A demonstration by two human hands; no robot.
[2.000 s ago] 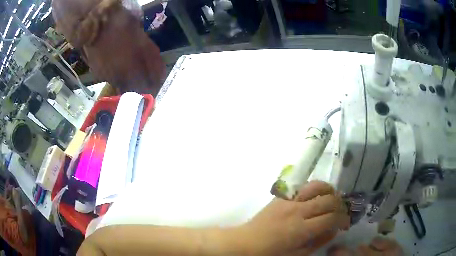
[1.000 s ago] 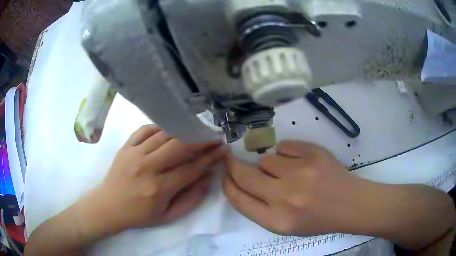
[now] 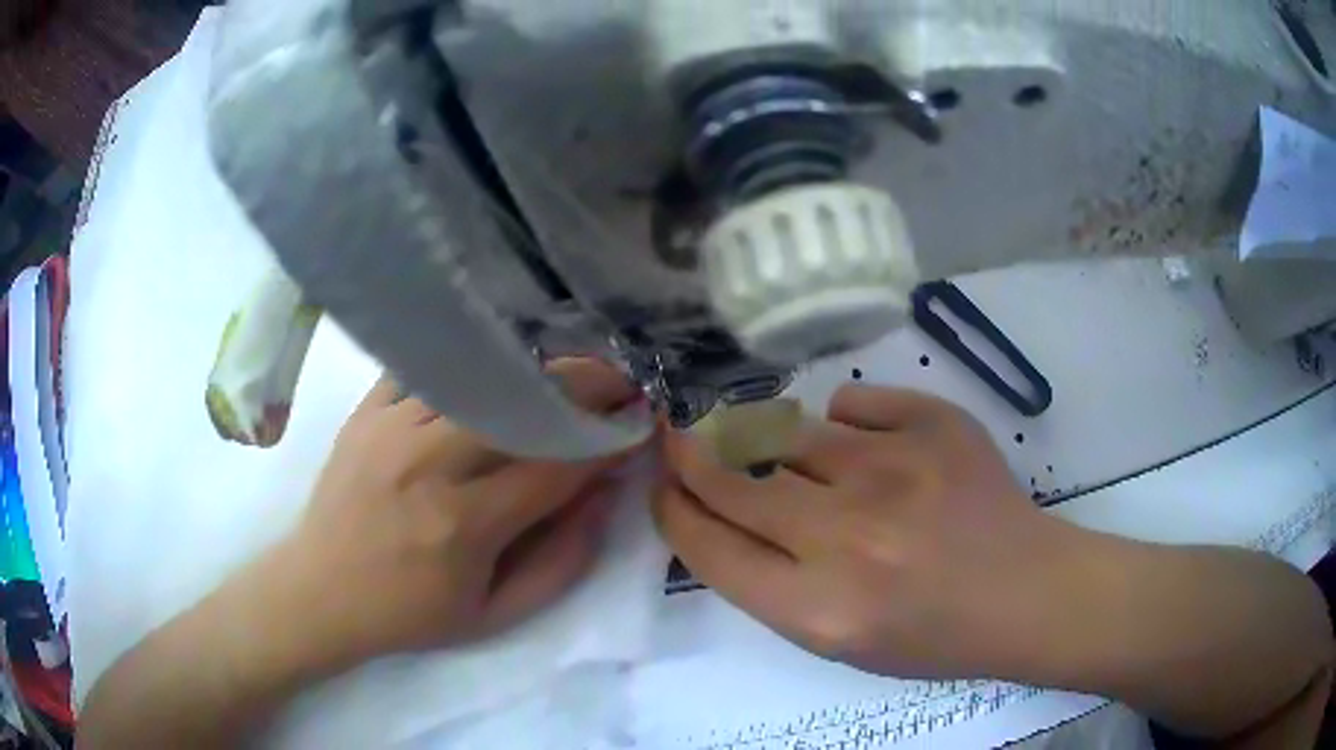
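A white fabric piece (image 3: 586, 659) lies under and between my hands, its folds blending with the white table. My left hand (image 3: 469, 506) is bare and holds the fabric just left of the needle, fingertips partly hidden behind the machine head. My right hand (image 3: 865, 542) is bare, with thumb and fingers on the fabric just right of it. The fingertips of both hands nearly meet at the presser foot (image 3: 674, 399). The sewing machine head (image 3: 396, 235) hangs over them. The exact grip on the edge is hard to see.
Black thread snips (image 3: 985, 349) lie on the bed right of the needle. A white tension dial (image 3: 809, 264) and a tan knob (image 3: 755, 434) sit near my right hand. A fabric-wrapped lamp (image 3: 264, 366) hangs left. A printed ruler strip (image 3: 908, 718) runs along the front; a red basket (image 3: 59, 322) is far left.
The view has swung from the table's left side to the needle area. Since the second frame, my left fingertips have moved up behind the head, and a dark gap now shows beside my right hand.
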